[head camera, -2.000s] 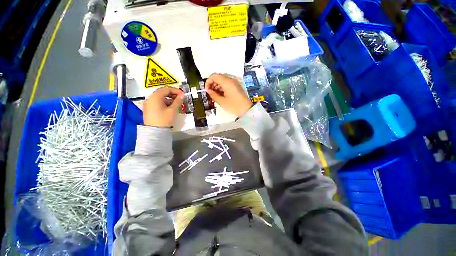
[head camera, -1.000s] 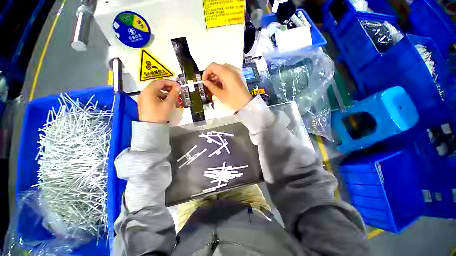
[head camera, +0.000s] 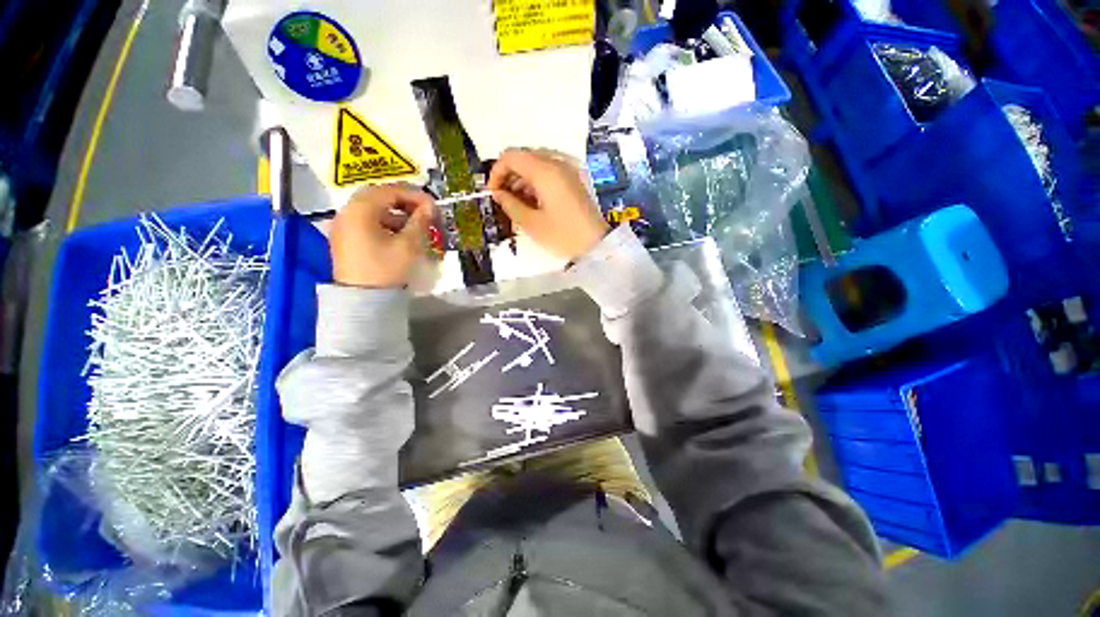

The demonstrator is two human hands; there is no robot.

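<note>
A thin white strip lies level across the machine's dark working head. My left hand pinches its left end between thumb and finger. My right hand pinches its right end. Both hands are bare, close to the sides of the head. Below them, the dark metal work tray holds a loose group of white pieces, a few strips at the left, and a denser pile near its front. The fingertips partly hide the strip's ends.
A blue bin full of long white strips stands at the left. The off-white machine housing is behind the head. A small display, a clear plastic bag, a blue stool and stacked blue bins are at the right.
Both hands stay at the working head with the strip between them. The view has shifted slightly, so the machine sits a little higher and further left in the picture.
</note>
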